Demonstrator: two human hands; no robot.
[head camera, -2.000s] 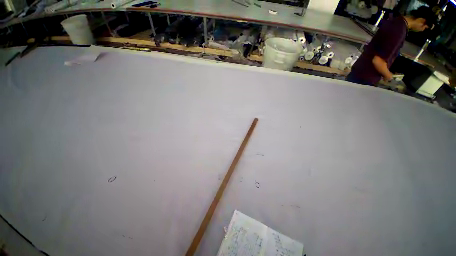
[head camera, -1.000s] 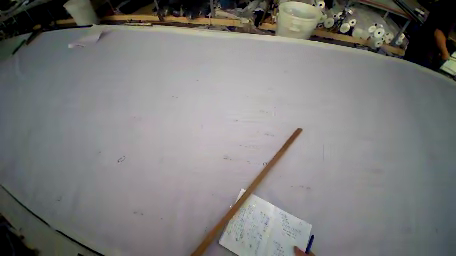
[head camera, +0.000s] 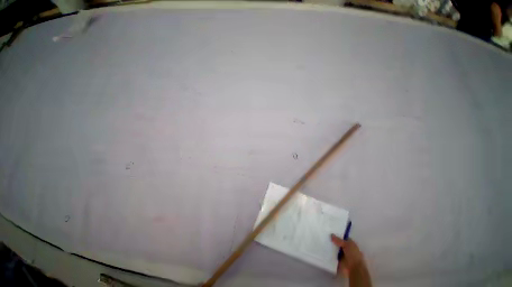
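A brown wooden yardstick (head camera: 323, 162) slants across the pale lilac-white sheet (head camera: 185, 101); its near end runs out at the bottom edge. It passes over an open white notebook (head camera: 303, 224) with blurred writing. My right hand (head camera: 351, 260) is at the notebook's right edge, thumb on the page, fingers beneath or behind it. A blue pen (head camera: 348, 231) stands along that edge by the hand. My left hand is not in view; what holds the yardstick's near end, if anything, is out of the picture.
A narrow yellowish-metallic bar (head camera: 120, 281) lies on the bare table rim at the bottom left. A dark edge line runs along the sheet's near side. A pale folded scrap (head camera: 78, 29) is at the far left. Thread cones (head camera: 429, 8) and part of a person (head camera: 477, 18) are beyond the table.
The view has tilted down. My right hand has come further into view and now grips the notebook's edge. The yardstick lies across the notebook, its far end further right than before.
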